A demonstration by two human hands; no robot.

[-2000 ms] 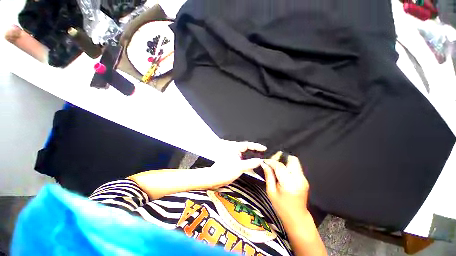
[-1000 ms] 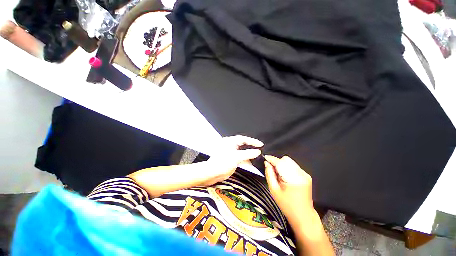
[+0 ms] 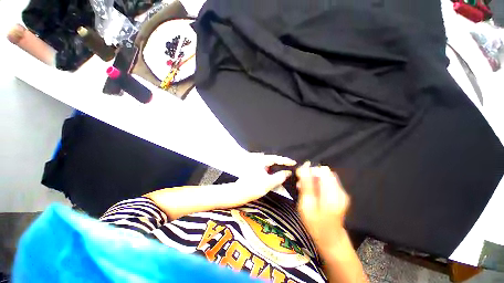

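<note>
The large black garment (image 3: pixel 265 119) lies over the white table, with bunched folds across its far part. My left hand (image 3: pixel 260 176) is at the garment's near edge, with a bit of black cloth pinched between its thumb and fingers. My right hand (image 3: pixel 322 196) is just to the right of it, slightly blurred, with its fingers bent and fingertips drawn together close to the pinched edge. A needle or thread is too thin to see, so what the right fingertips hold cannot be told.
A white dish (image 3: pixel 157 51) with small dark pieces and a yellow-orange tool (image 3: pixel 169 78) is left of the garment. Beside it are a black thread cone (image 3: pixel 132 87), an olive-brown spool (image 3: pixel 95 43), a pinkish cone (image 3: pixel 32 45) and a clear bag (image 3: pixel 113 23). Dark cloth (image 3: pixel 121 163) hangs below the table.
My right hand has lifted and turned at the cloth edge, its fingertips now higher and its fingers more bent. My left hand keeps its pinch. The whole view has shifted slightly.
</note>
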